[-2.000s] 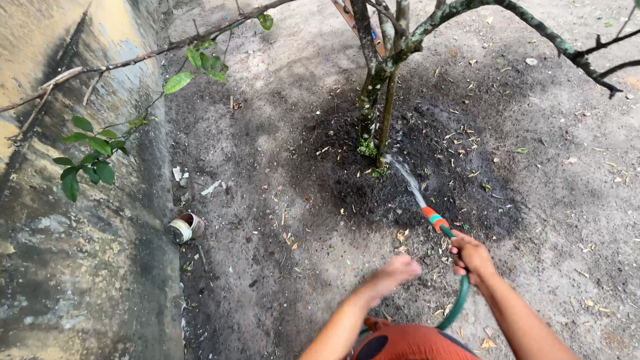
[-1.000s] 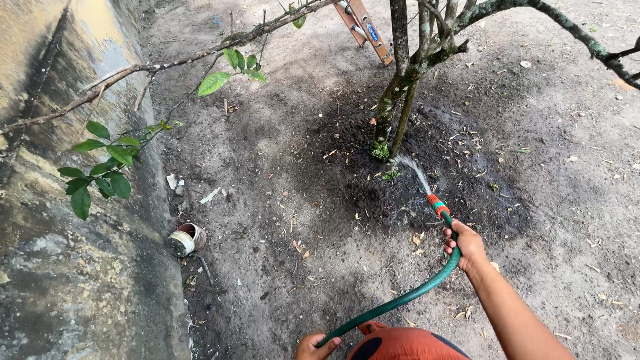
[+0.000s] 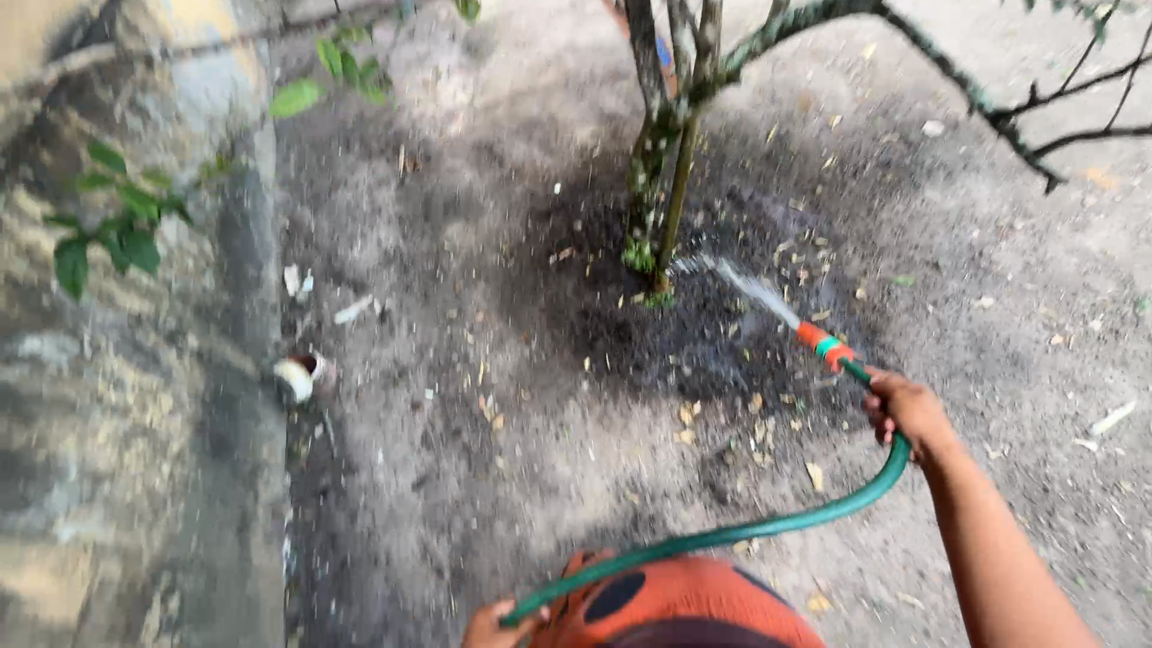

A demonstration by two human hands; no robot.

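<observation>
My right hand [image 3: 907, 416] is closed around a green garden hose [image 3: 765, 526] just behind its orange hose nozzle [image 3: 821, 346]. A stream of water [image 3: 751, 288] leaves the nozzle toward the upper left and lands at the foot of a tree trunk [image 3: 650, 189], where the soil [image 3: 702, 346] is dark and wet. From there the hose bends down and runs left across my orange, dark-patterned clothing [image 3: 711, 598] to my left hand [image 3: 499, 625], which grips it at the bottom edge of the view and is partly cut off.
A weathered wall [image 3: 135, 396] stands along the left. Beside it lies a small stained container [image 3: 295, 378]. A leafy twig [image 3: 121, 225] hangs at the upper left, and a bare branch [image 3: 954, 81] reaches to the right. Dry leaves and debris dot the ground.
Two seconds ago my left hand was off the hose in front of my body; it has since moved down to the lower left and taken hold of it. Water runs in all frames.
</observation>
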